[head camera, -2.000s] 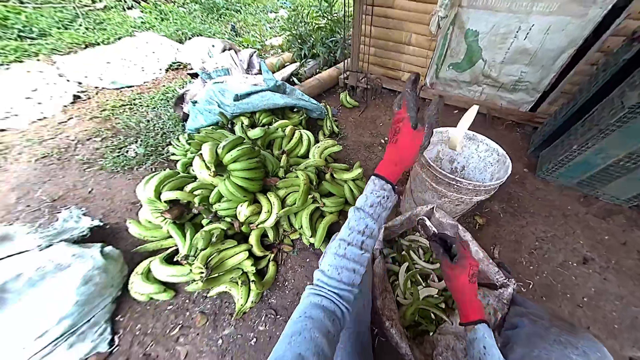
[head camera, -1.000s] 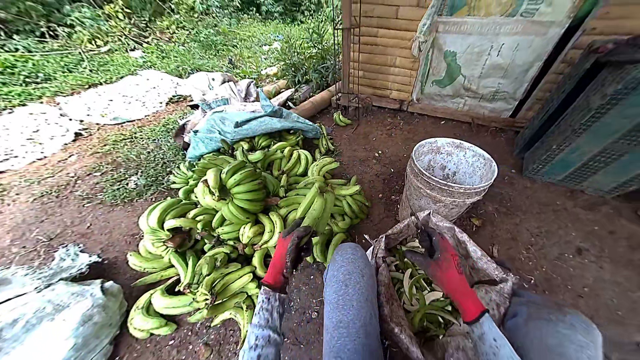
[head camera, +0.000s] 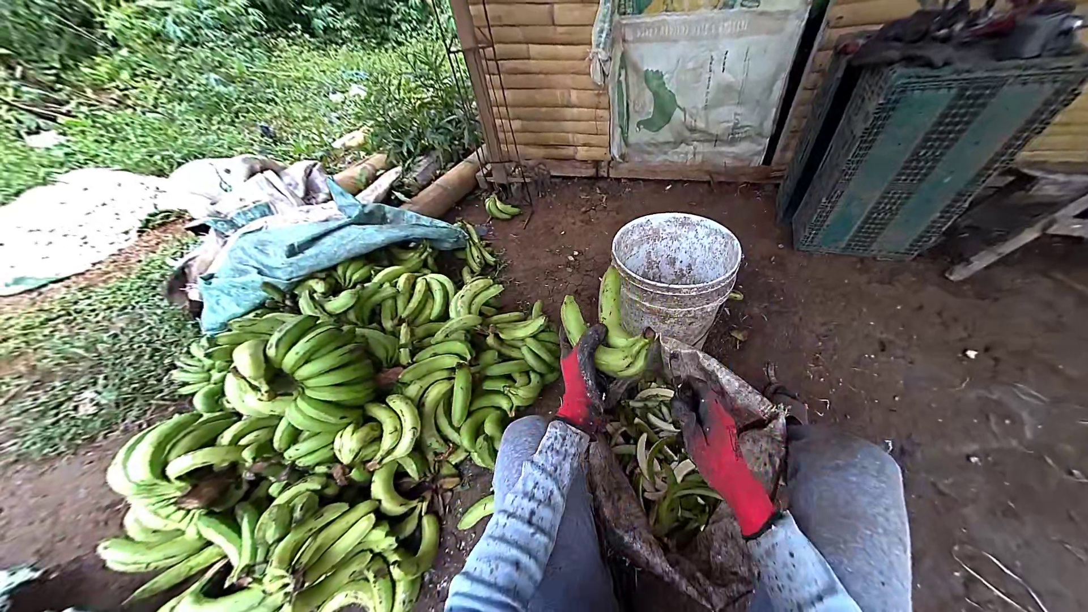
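Note:
My left hand (head camera: 583, 382), in a red and black glove, holds a small bunch of green plantains or bananas (head camera: 625, 353) above the rim of an open sack (head camera: 756, 408). Just right of the bunch is my right hand (head camera: 718, 442), gloved alike; its fingers are bent and dark, and whether they hold anything cannot be made out. Green and pale peels (head camera: 659, 476) lie in the sack between my knees. A dirty white bucket (head camera: 676, 280) stands right behind the bunch. To the left a large heap of green bunches (head camera: 331, 365) covers the ground.
Blue-green cloth (head camera: 323, 246) lies over the back of the heap. Green plastic crates (head camera: 926, 161) lean at the right near a bamboo wall (head camera: 552, 85). Bamboo poles (head camera: 446, 183) lie behind the heap, and a small bunch (head camera: 501, 207) rests near the wall.
Two seconds ago my left hand was over the bucket beside a pale peeled piece. One second ago it was down at the heap; now it is at the sack with a green bunch.

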